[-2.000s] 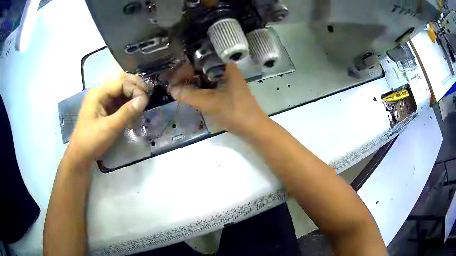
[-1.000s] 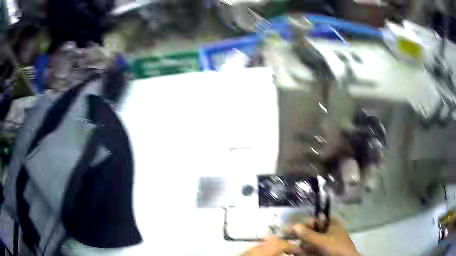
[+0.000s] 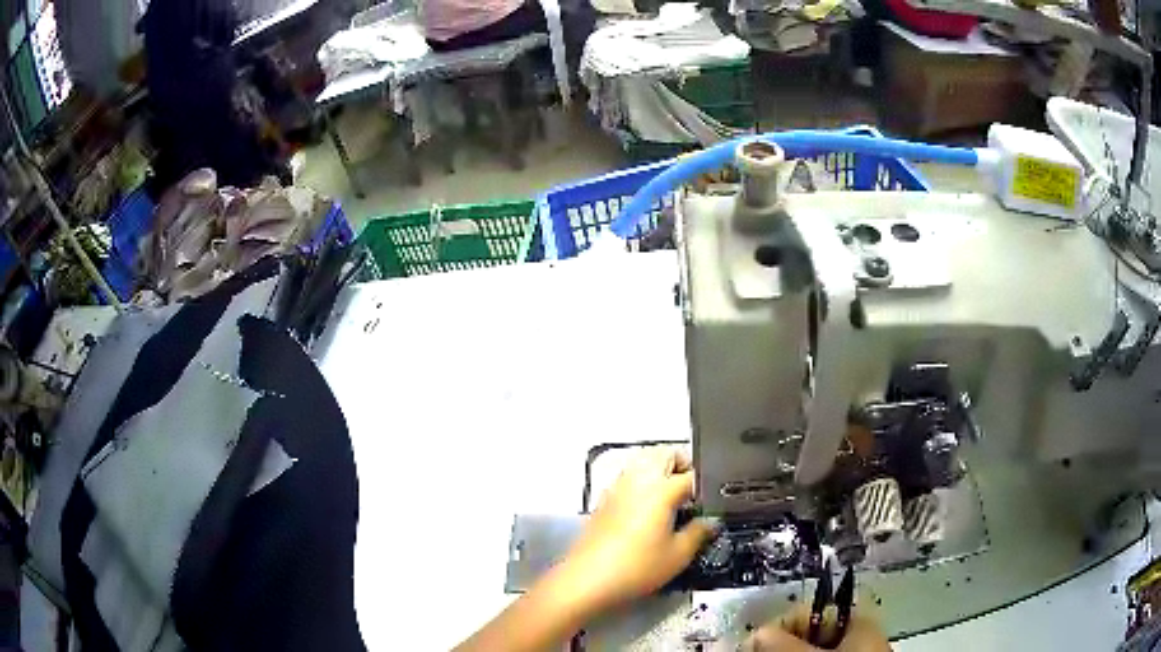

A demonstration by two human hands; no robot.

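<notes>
The off-white sewing machine head [image 3: 751,382] stands right of centre, with two ribbed tension knobs [image 3: 879,507] on its front. My left hand [image 3: 637,525] is at the head's lower left, fingers bent beside the dark opening; whether it pinches thread cannot be seen. Two shiny rotary hooks [image 3: 779,548] show in the opening. My right hand [image 3: 821,637], cut off by the bottom edge, holds small black thread snips [image 3: 834,601], points up, just below the knobs. The slide plate [image 3: 541,553] lies left of the opening, partly behind my left wrist.
Dark and grey cut pieces [image 3: 191,471] lie on the table at left. Behind the table stand a green crate [image 3: 446,238] and a blue crate [image 3: 586,214]. A blue air hose [image 3: 688,178] arches behind the head to a white box with a yellow label [image 3: 1044,182].
The view has lifted and swung left, through a blurred frame. My hands were both under the head; my left is now at its lower left side, and my right holds black snips.
</notes>
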